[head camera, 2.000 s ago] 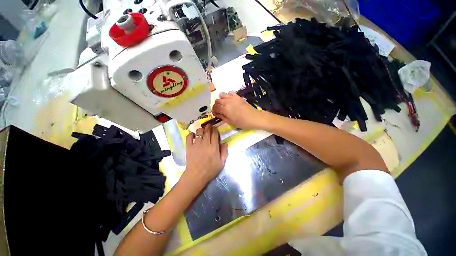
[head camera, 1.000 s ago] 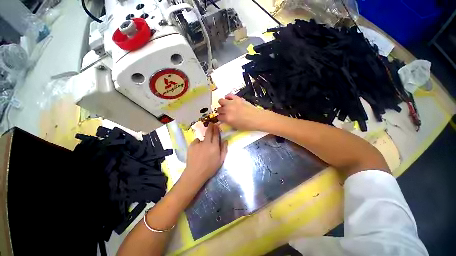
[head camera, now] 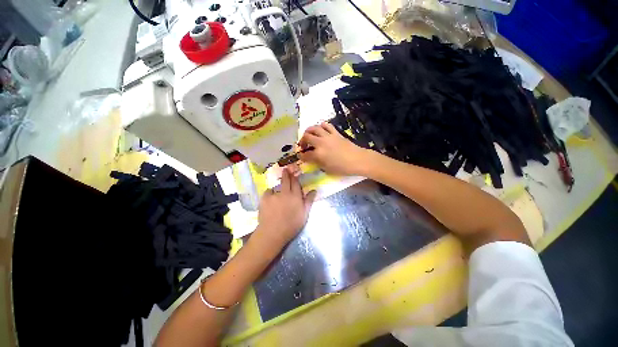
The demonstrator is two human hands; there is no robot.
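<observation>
The white sewing machine head (head camera: 237, 95) stands over the work area, with a round red badge on its front. A small dark strip (head camera: 290, 159) lies under the head at the needle area. My right hand (head camera: 330, 149) is at the right of the needle area, its fingertips closed on the strip's right end. My left hand (head camera: 284, 207) lies palm down in front of the needle area, its fingertips at the strip's near side; whether they grip it cannot be told. The needle and presser parts are mostly hidden by the head and fingers.
A large black strip pile (head camera: 440, 101) lies right, a smaller pile (head camera: 186, 220) left beside the dark open box (head camera: 74, 264). A shiny metal plate (head camera: 366, 237) lies in front. Snips (head camera: 564, 169) and a whitish wad (head camera: 569, 118) lie at the right edge.
The view has shifted slightly, so the machine appears further right and lower. My right fingertips now hold a dark strip at the needle area. My left hand stays in front of it.
</observation>
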